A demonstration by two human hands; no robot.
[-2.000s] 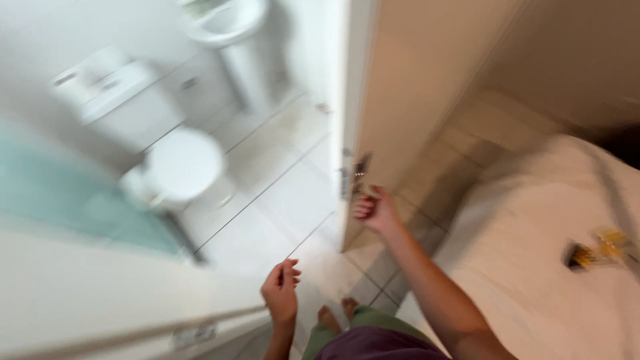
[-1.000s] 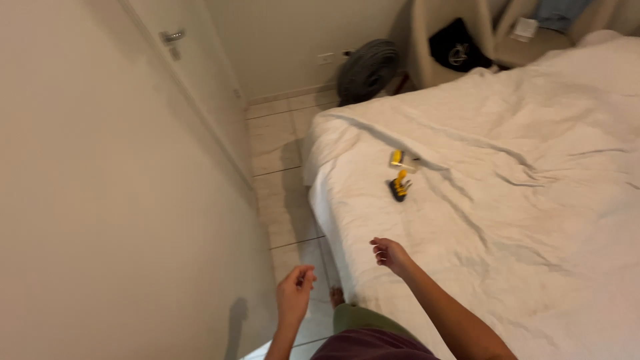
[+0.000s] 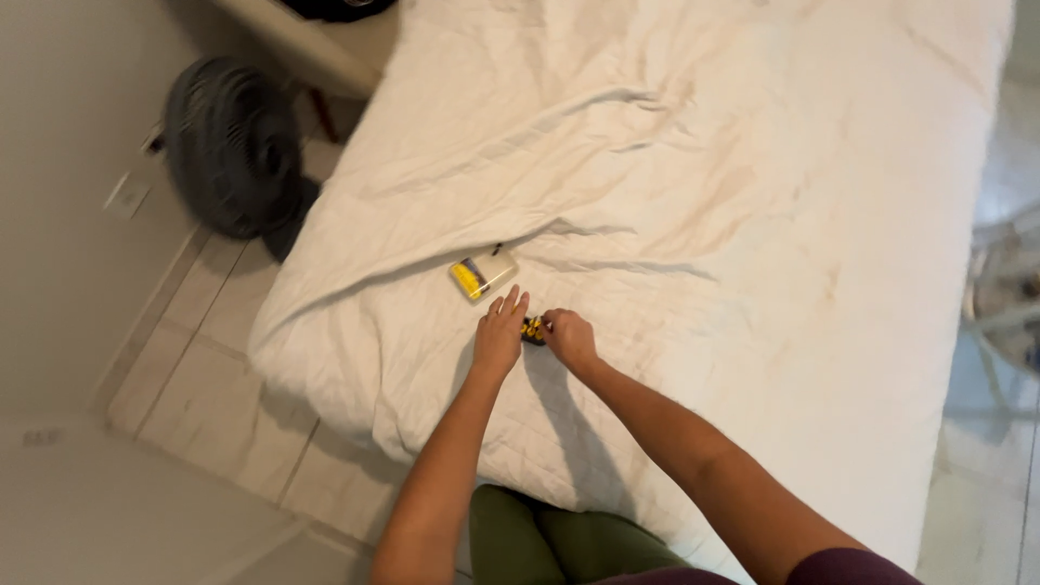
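Observation:
A small black holder with yellow-handled pieces (image 3: pixel 533 330), perhaps a precision screwdriver set, lies on the white bed cover (image 3: pixel 731 325) between my hands. My left hand (image 3: pixel 499 333) rests along its left side with the fingers stretched out. At its right side, my right hand (image 3: pixel 567 335) has its fingers bent in at the yellow pieces; whether it grips one cannot be made out. Just beyond the left fingertips lies a clear plastic case (image 3: pixel 484 276) with a yellow and dark label, and a small dark piece (image 3: pixel 497 249) is at its far edge.
A dark grey fan (image 3: pixel 236 146) stands on the tiled floor beyond the bed's left edge, near a wall outlet (image 3: pixel 127 195). Part of a beige chair (image 3: pixel 317 49) shows at the upper left. At the right edge, a round object with a metal frame (image 3: pixel 1007 292) stands beyond the bed.
Both hands have moved from above the bed's near edge to the black and yellow set on the cover. The view has turned and moved in over the bed.

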